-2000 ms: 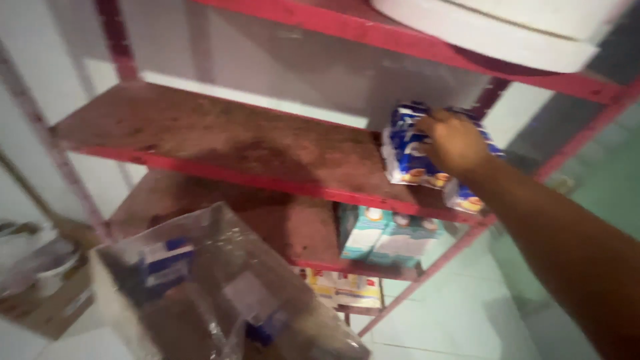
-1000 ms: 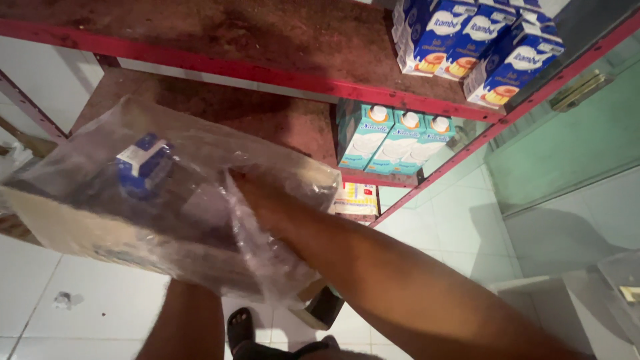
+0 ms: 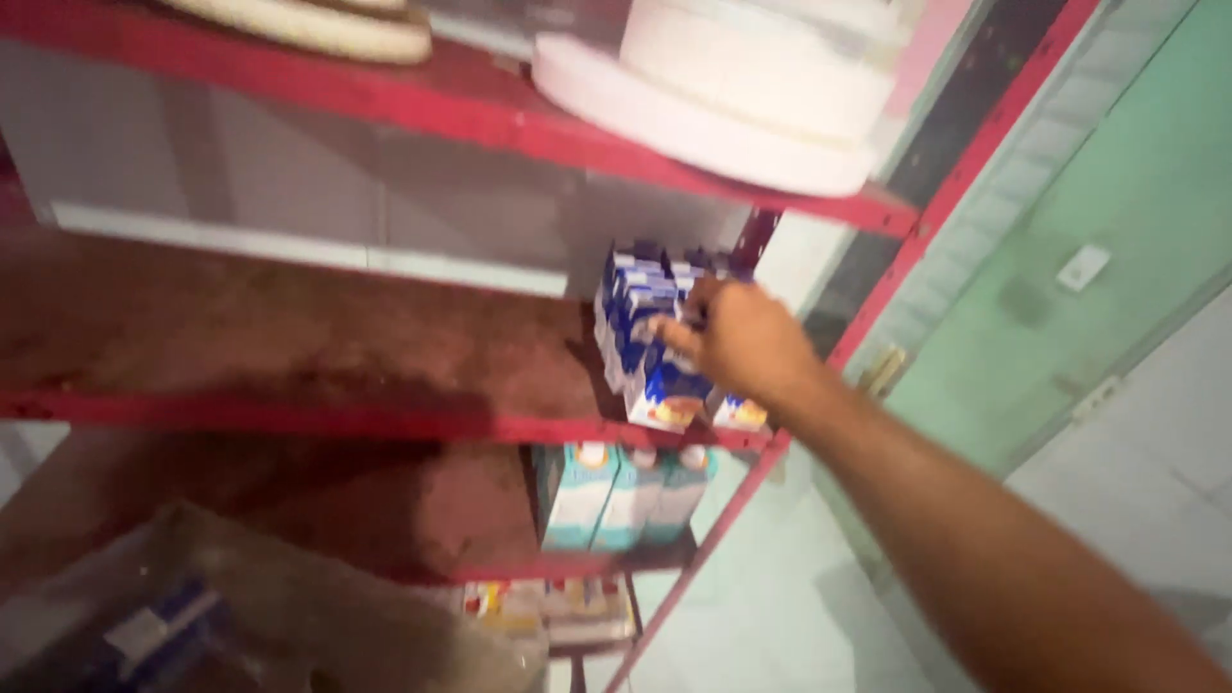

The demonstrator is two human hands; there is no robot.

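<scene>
My right hand (image 3: pixel 736 332) reaches over the right end of the middle red shelf (image 3: pixel 385 419). Its fingers are at a blue and white carton (image 3: pixel 664 385) at the front of a cluster of like cartons; blur hides whether they grip it. At the lower left is a cardboard box wrapped in clear plastic (image 3: pixel 318 597), with another blue carton (image 3: pixel 164 626) inside. My left hand is out of view.
Teal and white cartons (image 3: pixel 621 496) stand on the shelf below, with yellow and white packages (image 3: pixel 553 611) lower still. White round containers (image 3: pixel 712 115) sit on the top shelf. A green door (image 3: pixel 1078 260) is at the right.
My right hand has moved from the plastic-wrapped box up to the blue cartons on the shelf. The view has shifted, and the box now sits at the lower left.
</scene>
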